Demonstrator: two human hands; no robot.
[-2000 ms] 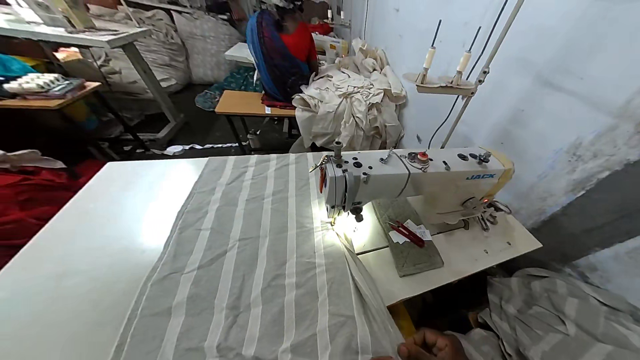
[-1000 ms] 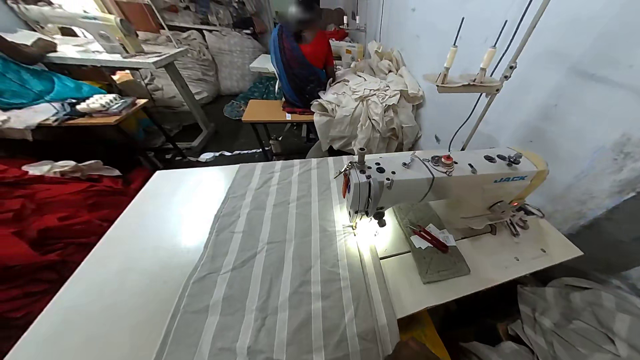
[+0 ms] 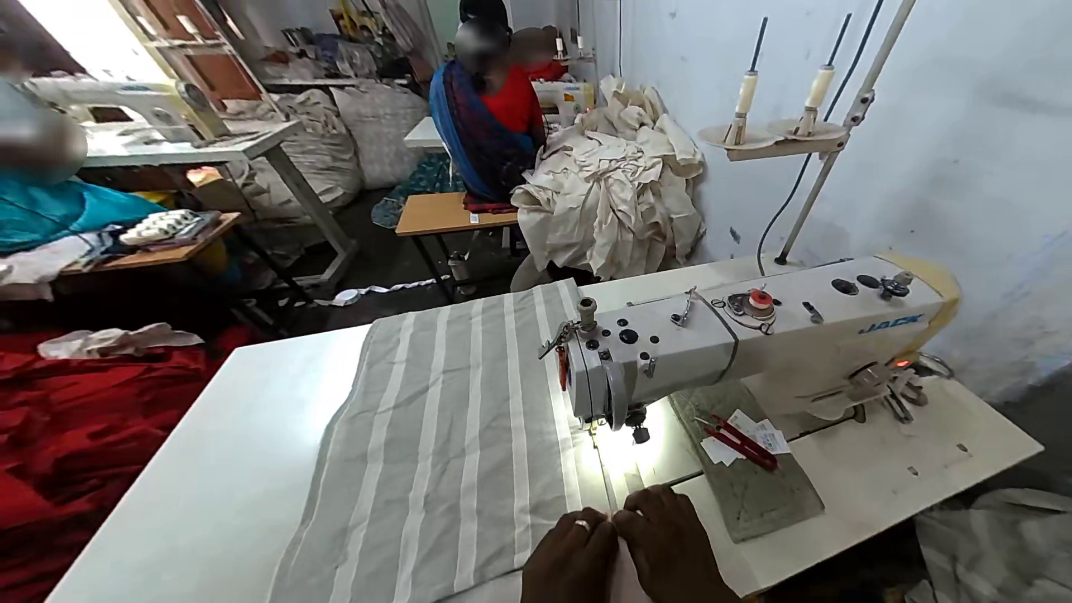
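A grey cloth with white stripes [image 3: 452, 419] lies across the white sewing table, its right edge running under the needle area of a Jack industrial sewing machine [image 3: 670, 343]. The machine's lamp lights that spot. My left hand [image 3: 574, 553], with a ring on one finger, pinches the cloth's edge just in front of the needle area. Right beside it, fingertips nearly touching, my right hand [image 3: 670, 540] grips the same edge. To the right of my hands, red-handled thread snips [image 3: 741, 444] rest on white paper tags on a grey pad [image 3: 754, 502].
A thread stand [image 3: 783, 138] with two cones rises behind the machine. More striped cloth [image 3: 997, 544] hangs at lower right. Red fabric [image 3: 84, 427] is heaped at left. Beyond the table are a seated person [image 3: 494, 117], a pile of cream cloth [image 3: 615, 184] and another person at far left.
Both my hands have come into view at the cloth's edge before the needle; a second earlier only a bit of a hand showed at the bottom. The cloth's far edge has moved back beside the machine head.
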